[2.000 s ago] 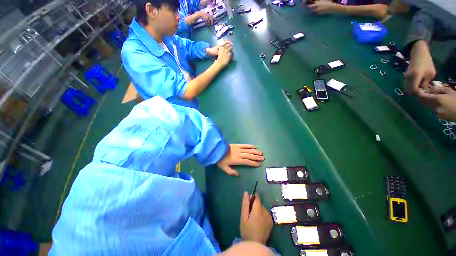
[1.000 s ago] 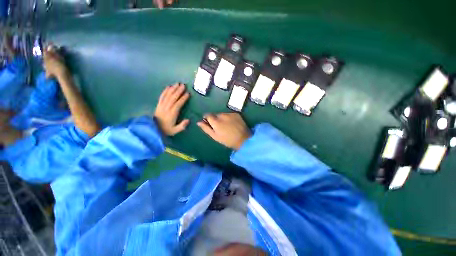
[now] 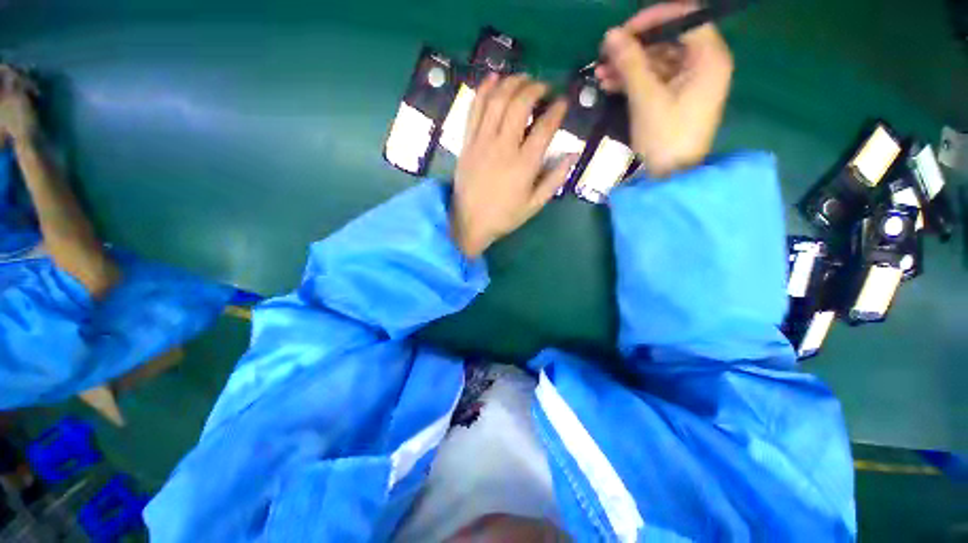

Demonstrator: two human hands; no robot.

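Observation:
Several black phone half-assemblies with white rectangles and small pale discs form a row at the top centre; the leftmost unit (image 3: 417, 111) shows fully. My left hand (image 3: 510, 159) lies over the middle of the row, fingers apart, partly hiding the units under it. Whether it presses on one cannot be told. My right hand (image 3: 674, 95) is just right of it, above the row's right end, closed on a dark pen-like tool (image 3: 695, 21) that slants up to the right. The hand hides part of the row.
A heap of black units (image 3: 876, 228) with white rectangles lies on the green bench (image 3: 265, 138) at the right. At the left is another person's bare forearm (image 3: 66, 202) and blue sleeve. Blue stools (image 3: 66, 448) stand on the floor at lower left.
Both hands have moved from the bench's near side up to the row. The left hand now covers middle units, and the right hand is raised with the dark tool showing.

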